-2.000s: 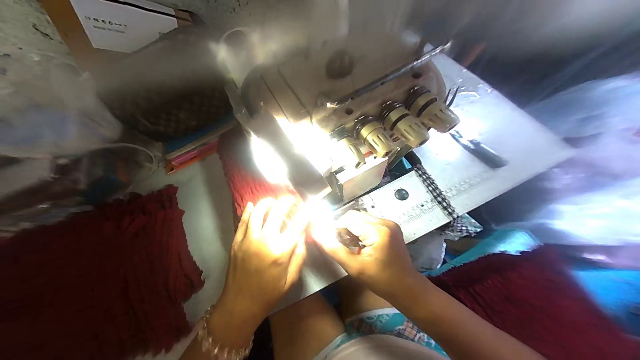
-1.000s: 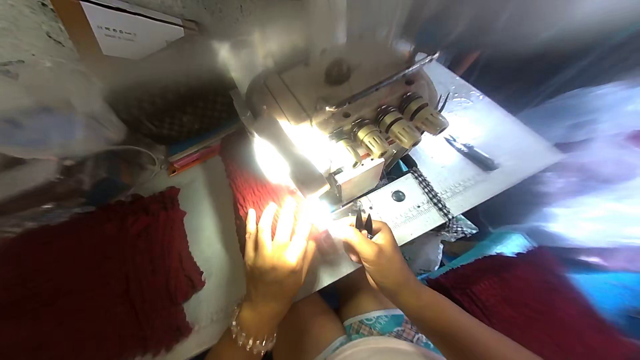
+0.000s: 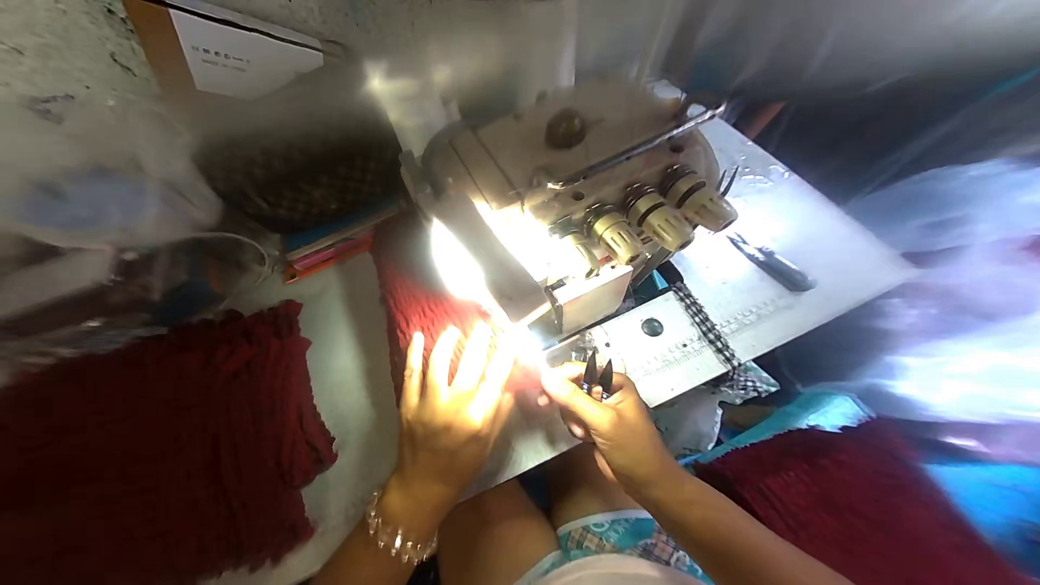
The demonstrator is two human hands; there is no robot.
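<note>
A strip of gathered red fabric (image 3: 406, 284) runs under the lit needle area of an overlock-type sewing machine (image 3: 569, 154). My left hand (image 3: 451, 406), with a beaded bracelet at the wrist, lies flat on this fabric with its fingers spread. Just right of the needle area, my right hand (image 3: 605, 410) is closed around small thread snips (image 3: 599, 378), their dark blades pointing up. Its thumb and index finger meet near the fabric edge; glare hides whether they pinch it. Cream tension knobs (image 3: 658, 219) line the machine's front.
Piled red gathered fabric (image 3: 162, 447) covers the table's left; more red fabric (image 3: 861, 496) lies at lower right. A metal tool (image 3: 772, 264) rests on the white machine table (image 3: 853, 276). A checkered strip (image 3: 703, 325) crosses its edge. A cardboard box (image 3: 244, 49) and colored booklets (image 3: 333, 252) stand behind.
The left hand's fingers have spread apart over the fabric. In the right hand, the snips' blades now point up and show more plainly than two seconds ago.
</note>
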